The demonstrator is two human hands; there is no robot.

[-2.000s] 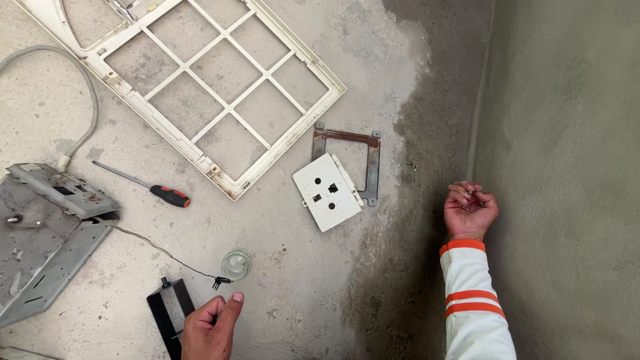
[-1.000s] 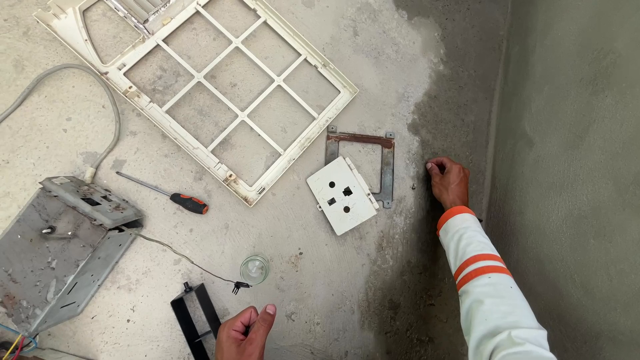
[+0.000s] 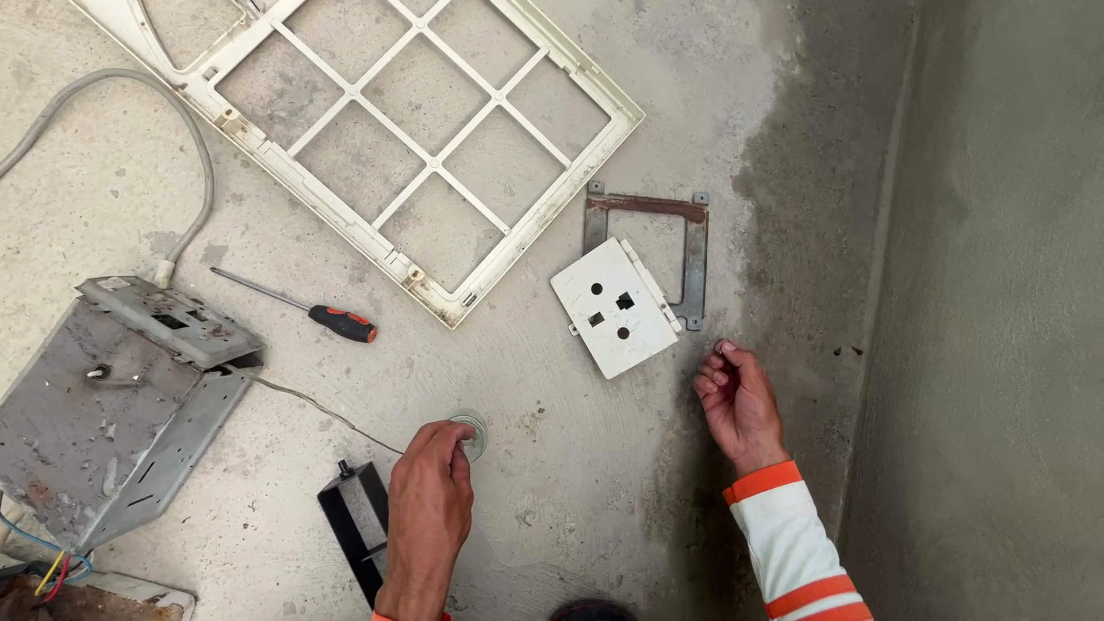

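My left hand [image 3: 431, 504] has its thumb and fingertips at a small round glass dish [image 3: 479, 438], partly covering it; whether they pinch anything is hidden. My right hand [image 3: 740, 405] hovers right of and below a white plate [image 3: 612, 310] with round and square holes, fingers curled and thumb against the fingertips. Anything small between them cannot be made out. The plate overlaps a rusty metal bracket [image 3: 697, 259]. Left of my left hand lies a black rectangular frame [image 3: 341, 522], and a thin wire [image 3: 323, 407] runs towards that hand from a metal box [image 3: 95, 405].
A cream plastic grille [image 3: 431, 161] spans the top. A screwdriver [image 3: 343, 323] with a black and orange handle lies below it. A grey cable [image 3: 207, 164] curves at left. Two small screw-like pieces [image 3: 847, 351] lie near the wall [image 3: 992, 302]. Coloured wires [image 3: 56, 573] hang at lower left.
My right hand has moved away from the wall to below the plate's right side. My left hand has moved up from below the glass dish, and its fingers now cover part of it.
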